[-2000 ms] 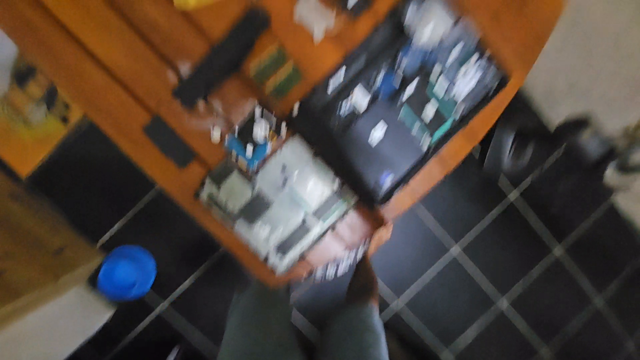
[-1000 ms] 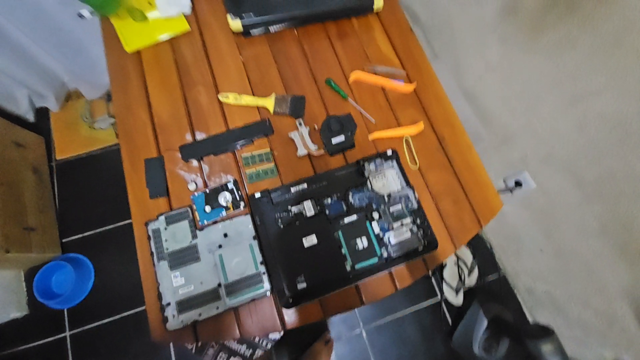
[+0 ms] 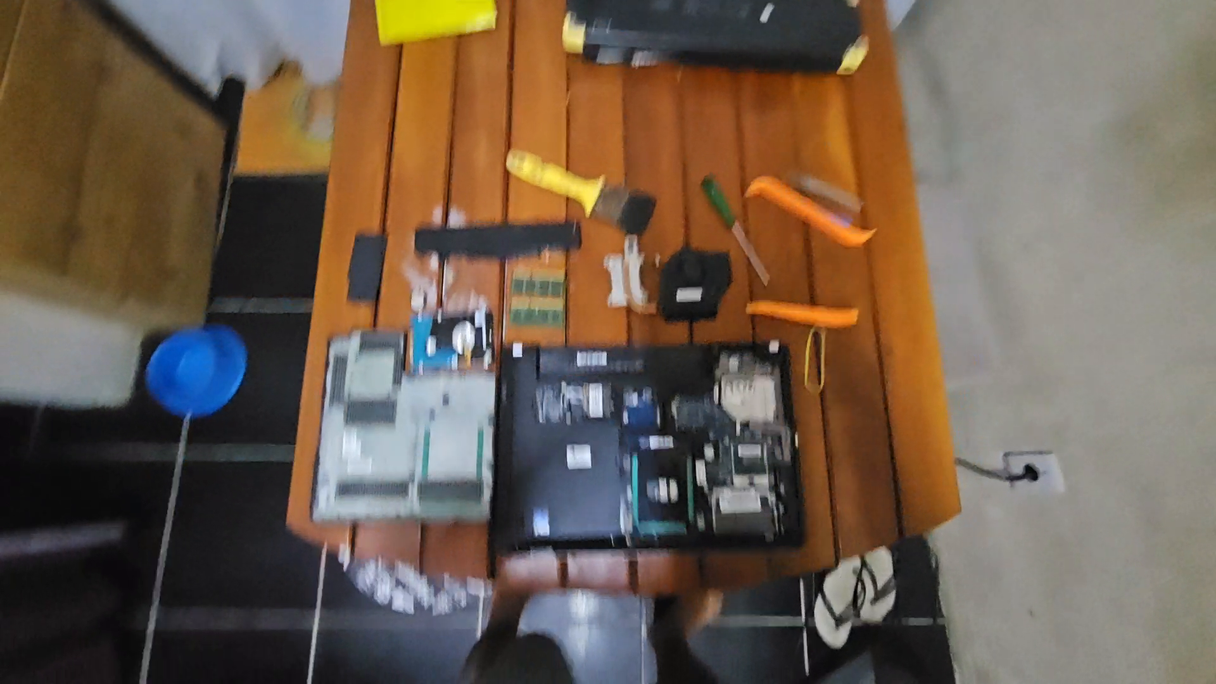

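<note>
Neither of my hands shows. An opened laptop base (image 3: 570, 494) lies near the table's front edge, its internal boards exposed. Touching or close to its left side is a grey metal-lined bottom cover (image 3: 389, 446). Behind the cover sits a hard drive (image 3: 451, 342), and two green memory modules (image 3: 538, 297) are to the right of that. Farther back are a long black battery (image 3: 498, 238), a yellow-handled paintbrush (image 3: 579, 190), a metal heat sink or bracket (image 3: 627, 275) and a black plastic part (image 3: 694, 285). A green-handled screwdriver (image 3: 733, 228) and two orange pry tools (image 3: 807, 209) lie at the right.
A black case or laptop (image 3: 712, 33) with yellow corners and a yellow cloth or packet (image 3: 437, 19) are at the far end. A small black cover (image 3: 366, 267) lies left. On the floor are a blue bowl (image 3: 197, 370) and flip-flops (image 3: 855, 594); a wall outlet (image 3: 1033, 472) is right.
The view has swung round and levelled, so the table now stands nearly upright in it. No part on the table has plainly moved.
</note>
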